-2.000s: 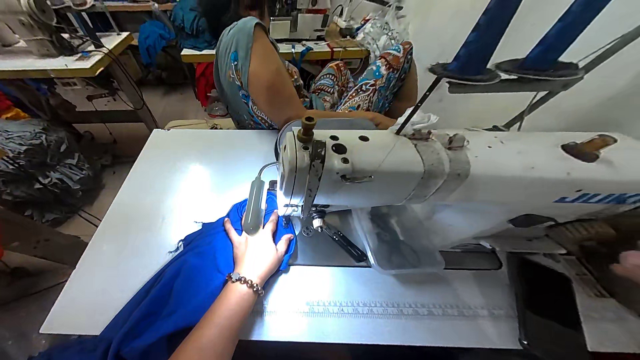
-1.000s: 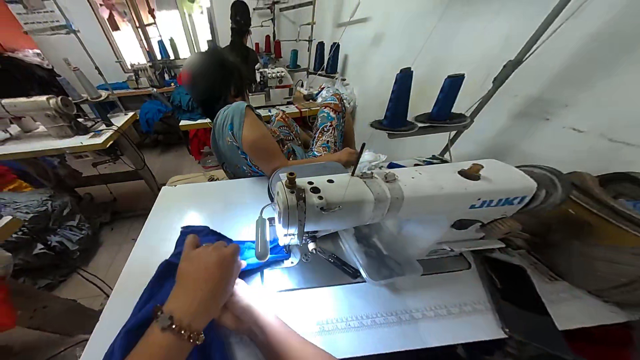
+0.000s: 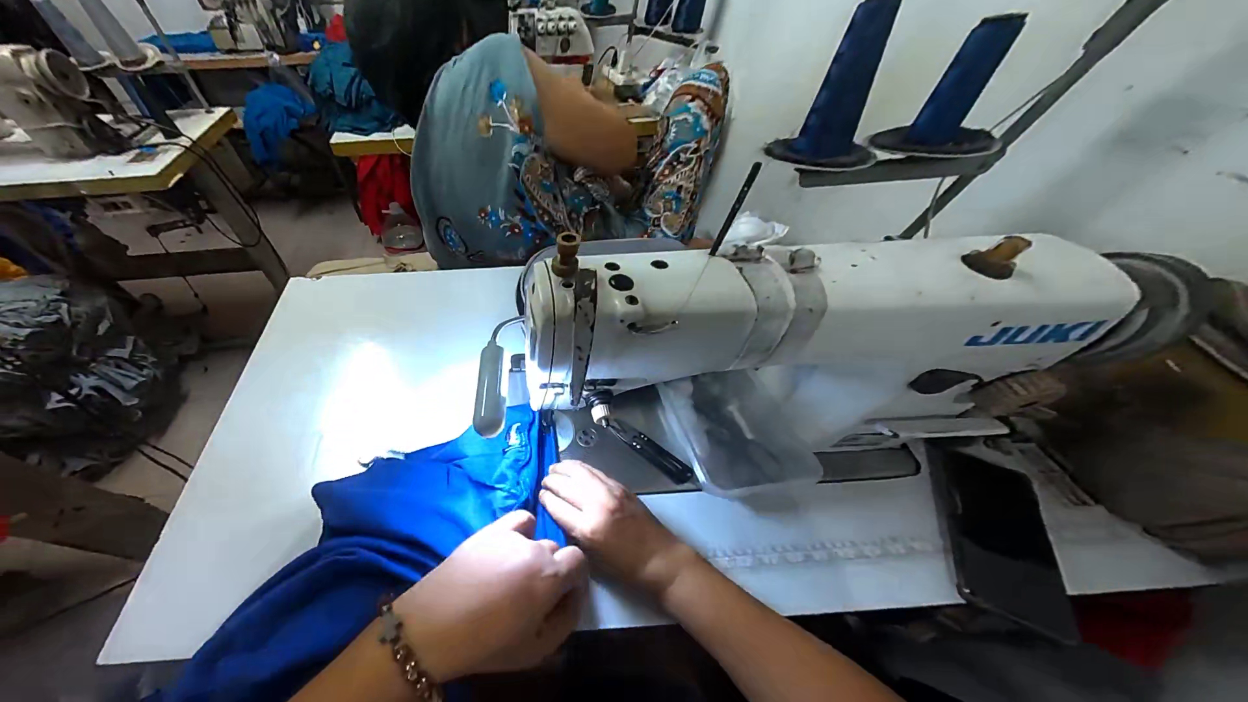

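Blue fabric (image 3: 409, 497) lies on the white sewing table (image 3: 322, 361), with its folded edge running under the needle area of a white Juki sewing machine (image 3: 673, 312). My left hand (image 3: 507, 585), with a beaded bracelet at the wrist, grips the fabric in front of the needle. Close beside it, my right hand (image 3: 604, 517) pinches the fabric's right edge. The two hands nearly touch, and my left fingertips are partly hidden. A grey lamp (image 3: 489, 390) hangs left of the machine head. Black-handled thread snips (image 3: 648, 450) rest right of the needle.
A clear plastic container (image 3: 746, 439) sits under the machine arm. A dark phone-like slab (image 3: 1004, 536) lies at the right. Blue thread cones (image 3: 848, 78) stand behind. Another person (image 3: 487, 156) sits beyond the table. Dark bundled cloth (image 3: 78, 370) is at the left.
My right hand, not recognisable at the machine two seconds ago, now holds the fabric beside my left. The fabric edge is lined up under the needle area. The view has shifted.
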